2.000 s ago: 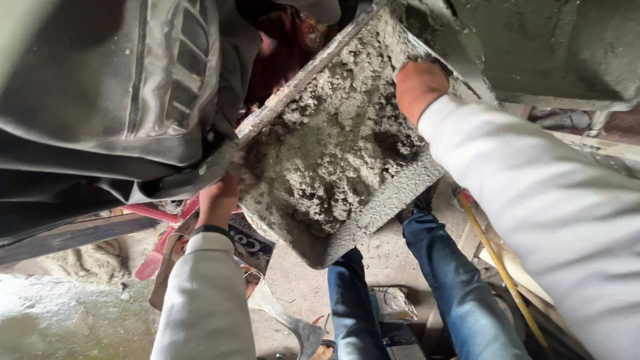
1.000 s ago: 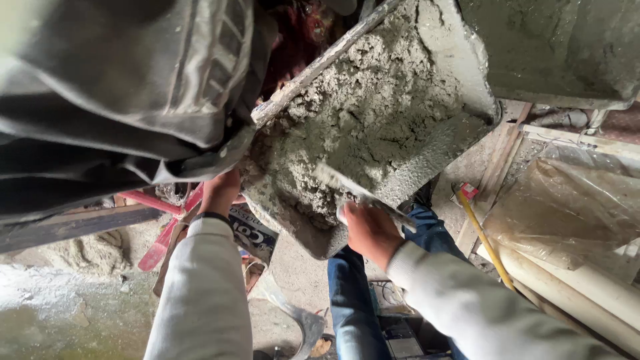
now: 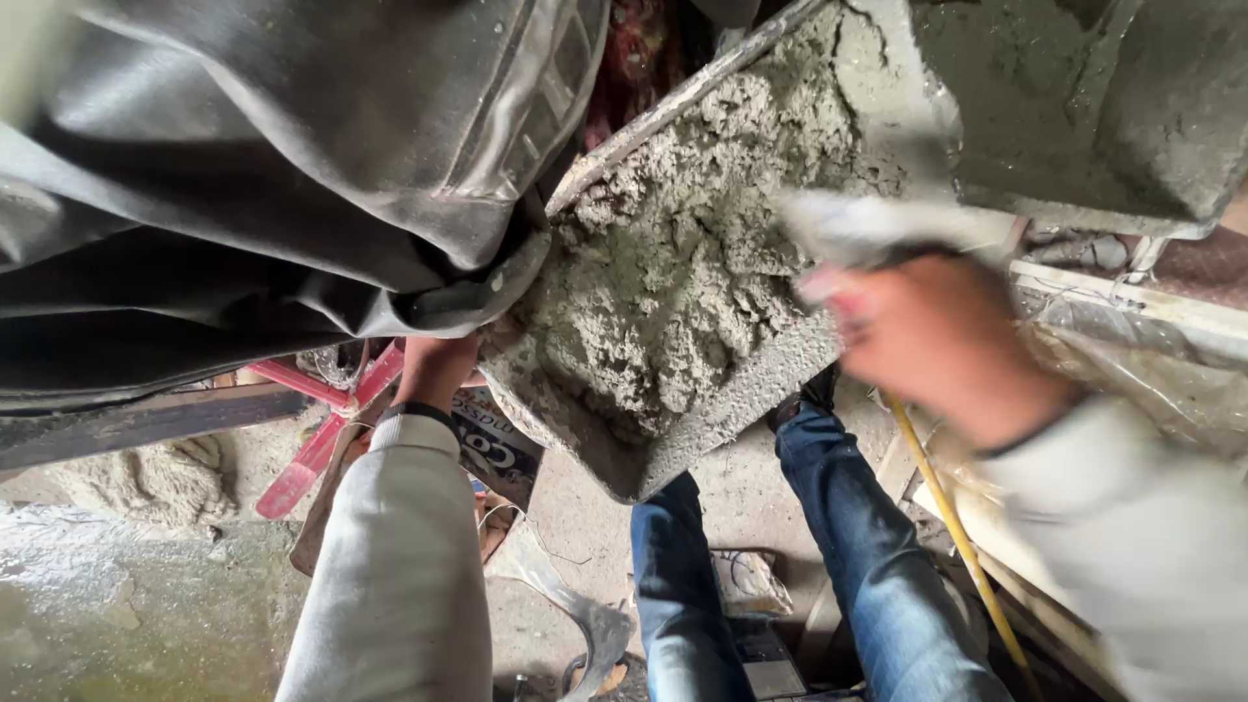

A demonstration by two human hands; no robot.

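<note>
Wet grey mortar [image 3: 682, 234] fills much of a mortar-caked trough [image 3: 751, 390], tilted in front of my legs. Blurred by motion, my right hand [image 3: 936, 331] grips a flat metal trowel [image 3: 877, 224] over the trough's right side. My left hand [image 3: 439, 366] is at the trough's left edge, its fingers hidden beneath a dark grey rubbery sheet or garment [image 3: 370, 146], so its grip does not show.
At the upper right is another mortar-smeared container [image 3: 1053, 117]. A yellow pole [image 3: 960, 536] leans at the right beside clear plastic sheeting [image 3: 1150, 380]. Red blades [image 3: 312, 458], a dark printed bag [image 3: 497, 444] and a mortar pile [image 3: 156, 483] lie at the left.
My right hand has gone from the trough's upper right down to its lower part, then back out to the right with the trowel. My left hand has stayed at the left edge.
</note>
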